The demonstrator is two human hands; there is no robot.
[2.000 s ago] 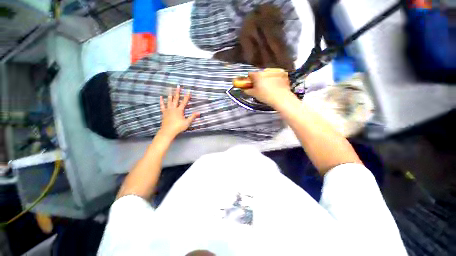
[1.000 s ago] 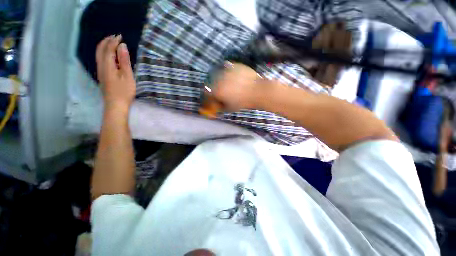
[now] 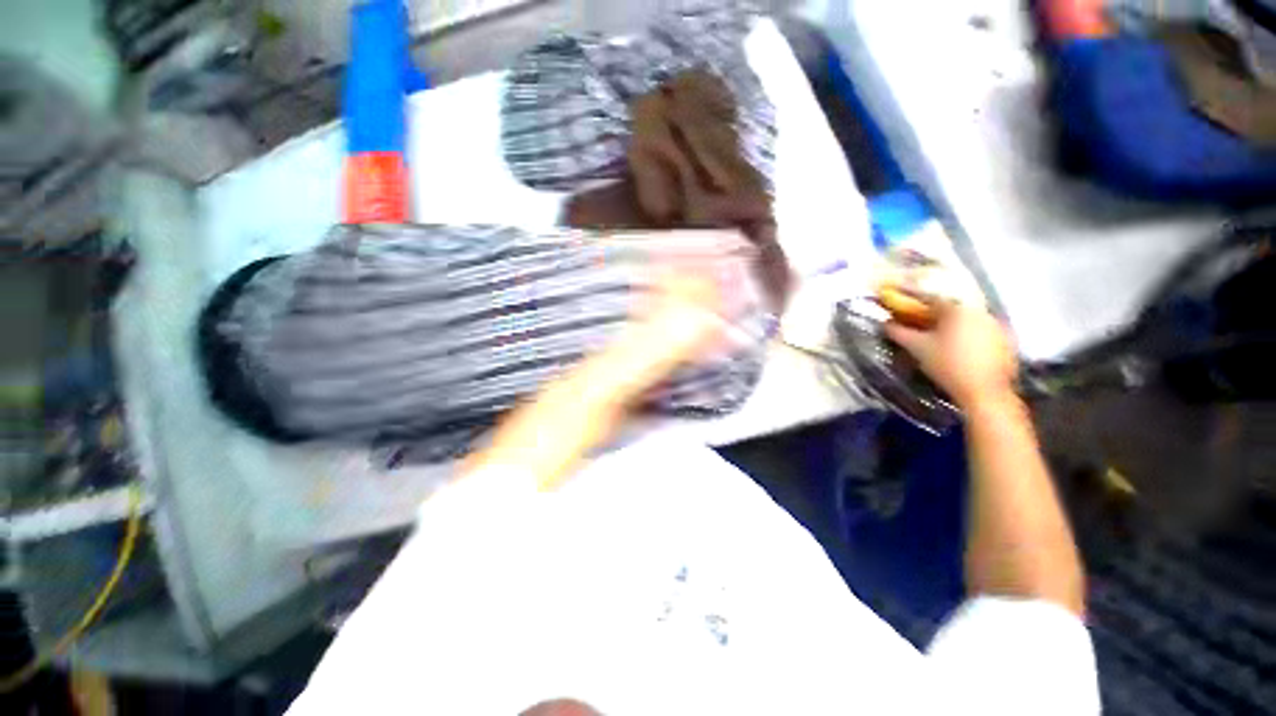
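Note:
The plaid skirt [image 3: 476, 329] lies over the black padded board [image 3: 231, 350], whose rounded left end shows. Its cloth looks blurred. My left hand [image 3: 679, 322] is blurred over the right part of the plaid cloth; its fingers cannot be made out. My right hand [image 3: 959, 350] is closed on the orange-brown handle of the steam iron [image 3: 889, 367], at the right end of the table by the pale rest. The brown layer [image 3: 693, 147] and more plaid cloth [image 3: 553, 119] are heaped behind the board.
A blue support with a red-orange label [image 3: 375, 119] stands behind the board. The white-covered table [image 3: 252, 504] runs under it. A dark blue bin [image 3: 889, 490] is below at the right. Another pale table [image 3: 980, 168] with dark blue material is at the upper right.
The iron in my right hand has moved off the plaid cloth to the table's right end. My left hand has moved right from the board's left end. The camera view has shifted.

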